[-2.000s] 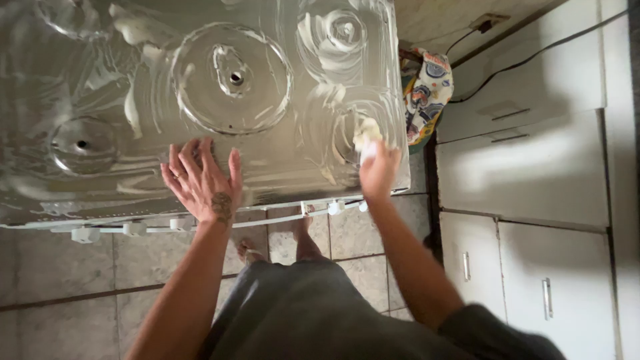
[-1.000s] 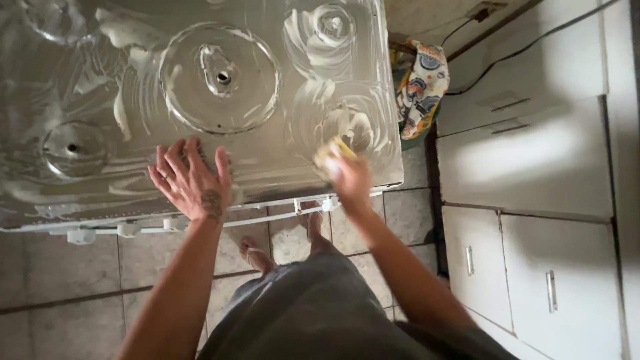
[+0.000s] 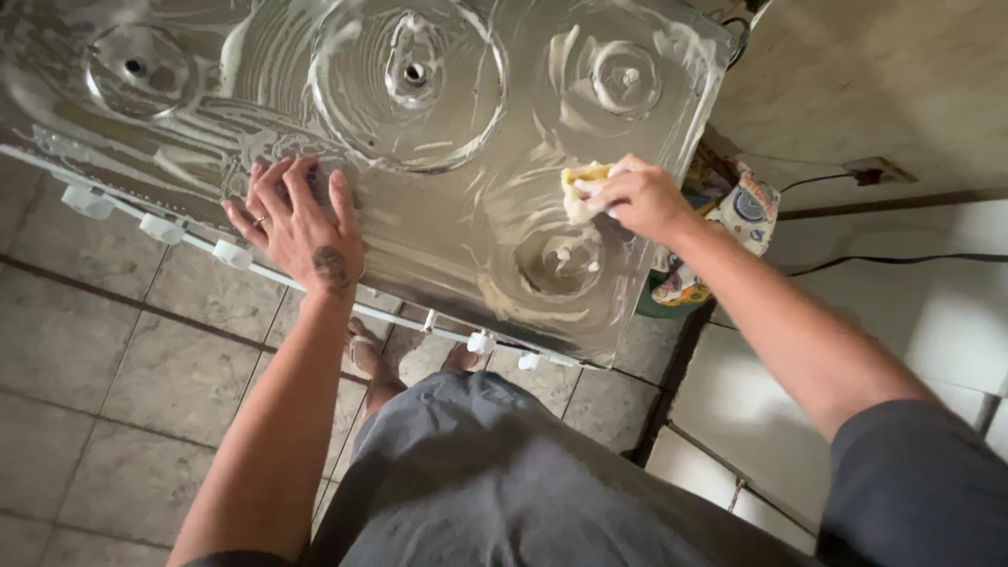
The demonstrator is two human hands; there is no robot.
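A metal gas stove top (image 3: 425, 213) smeared with soap foam fills the upper left, with round burner recesses in it. My right hand (image 3: 642, 197) grips a yellow, foam-covered sponge (image 3: 587, 185) against the metal, between the two right-hand burner recesses. My left hand (image 3: 299, 220) rests on the front part of the stove top, fingers spread, below and left of the large central burner ring (image 3: 498, 87); it holds nothing. White control knobs (image 3: 233, 253) line the front edge beside a pale rail (image 3: 276, 276).
Right of the stove, a patterned cloth (image 3: 748, 209) hangs over a green container (image 3: 665, 299). Beyond are white cabinets (image 3: 732, 378), a wall outlet (image 3: 882, 171) with a plug, and a dark cable (image 3: 906, 257). My feet stand on the tiled floor (image 3: 173, 362) by the stove's front.
The right hand with the sponge has moved from the front right burner recess to the area behind it. The left hand stays on the stove top. The view has turned.
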